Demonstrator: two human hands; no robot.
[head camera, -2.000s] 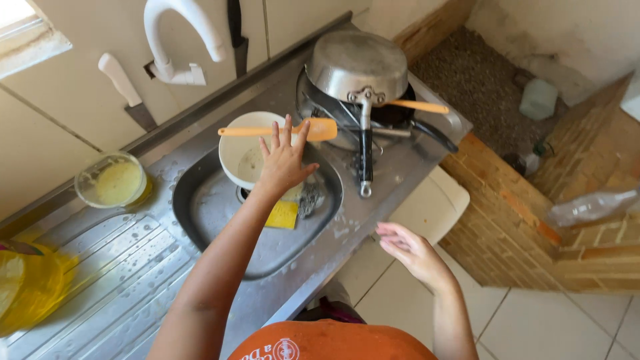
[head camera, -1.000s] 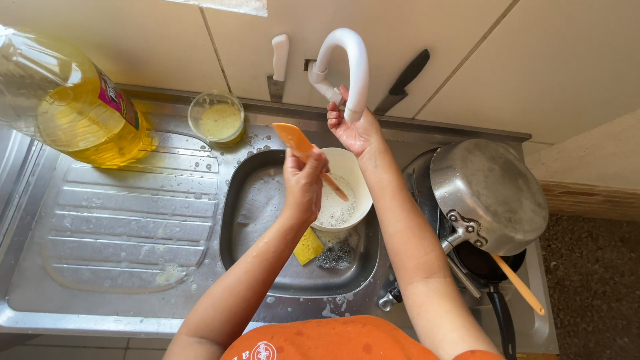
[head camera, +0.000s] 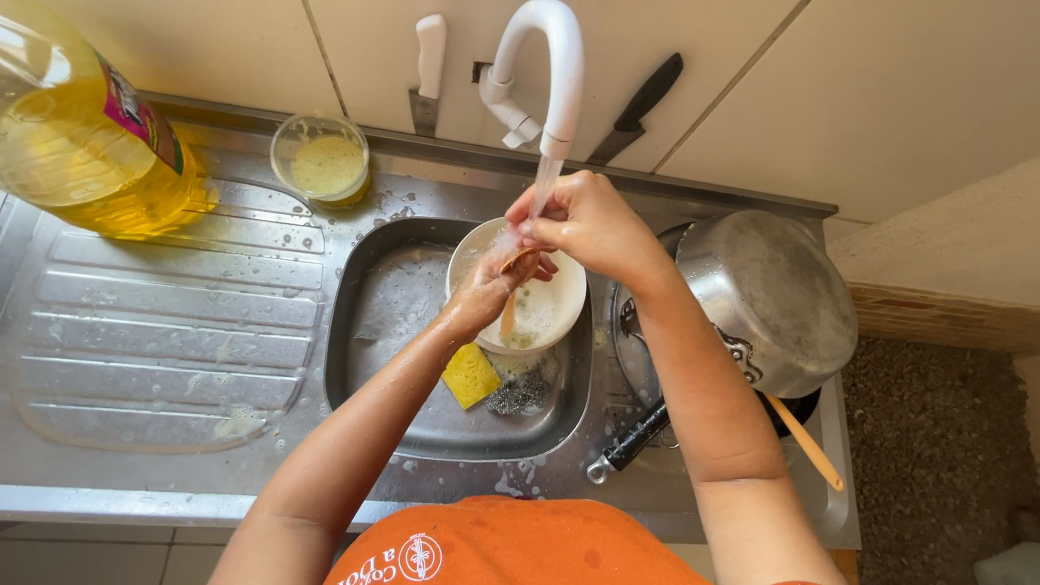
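Water runs from the white curved faucet (head camera: 561, 89) onto my hands. My left hand (head camera: 496, 284) is closed around an orange utensil (head camera: 509, 315), whose lower part points down into the white bowl (head camera: 548, 313). My right hand (head camera: 573, 219) is in the stream just above, its fingers bent close to the utensil; whether they touch it is unclear. The bowl stands in the sink basin (head camera: 382, 325), holding some cloudy, sudsy water. Below the bowl lie a yellow sponge (head camera: 471, 376) and a steel wool scourer (head camera: 518, 393), side by side.
An upturned metal pot (head camera: 764, 301) rests on other cookware at the right, an orange handle (head camera: 804, 443) sticking out below. At the left are a large bottle of yellow liquid (head camera: 89, 138) and a plastic tub (head camera: 319, 166). White-handled (head camera: 431, 57) and black-handled (head camera: 647, 93) knives are against the wall.
The faucet now runs; no water shows earlier. My left hand has lowered the orange utensil over the bowl. My right hand has come down from the faucet into the stream.
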